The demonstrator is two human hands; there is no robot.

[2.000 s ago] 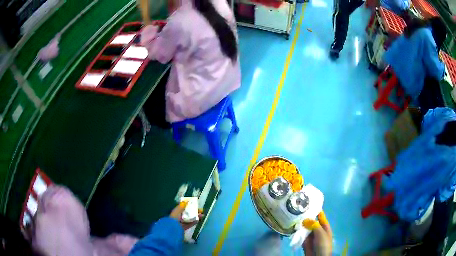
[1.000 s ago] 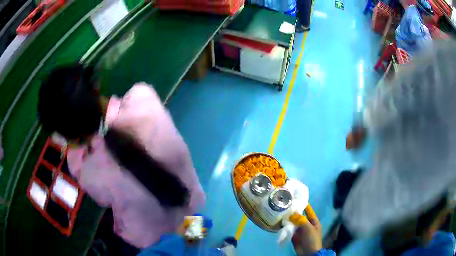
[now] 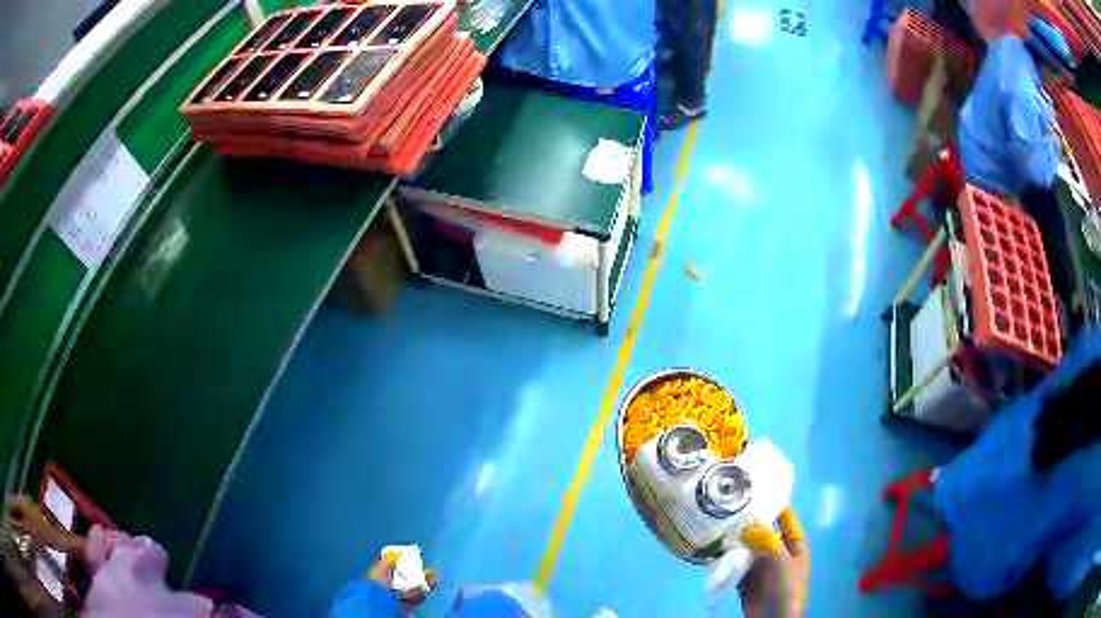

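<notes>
My right hand (image 3: 775, 567), with orange finger cots on its fingertips, holds the round metal tray (image 3: 624, 449) by its near right edge. Orange finger cots (image 3: 686, 403) are heaped in the tray's far part. Two pale bottles with round silver tops (image 3: 726, 489) stand beside them. White wipes (image 3: 765, 473) lie at the tray's right side, and more white wipe hangs by my fingers. My left hand (image 3: 408, 577) is low at the bottom edge, partly cut off, and holds a folded white wipe (image 3: 407, 565).
A stack of red-orange trays with black panels (image 3: 320, 73) is on the green bench (image 3: 181, 350). A trolley (image 3: 531, 163) stands beyond it. People in pink (image 3: 133, 573) and blue (image 3: 1008, 115) sit at both sides. A red stool (image 3: 899, 531) and a tray trolley (image 3: 1012, 275) are at right.
The stacked trays and the trolley have come nearer. The pink-clothed person has passed to the lower left edge, and the person in grey-white at right is gone. Both hands keep their things.
</notes>
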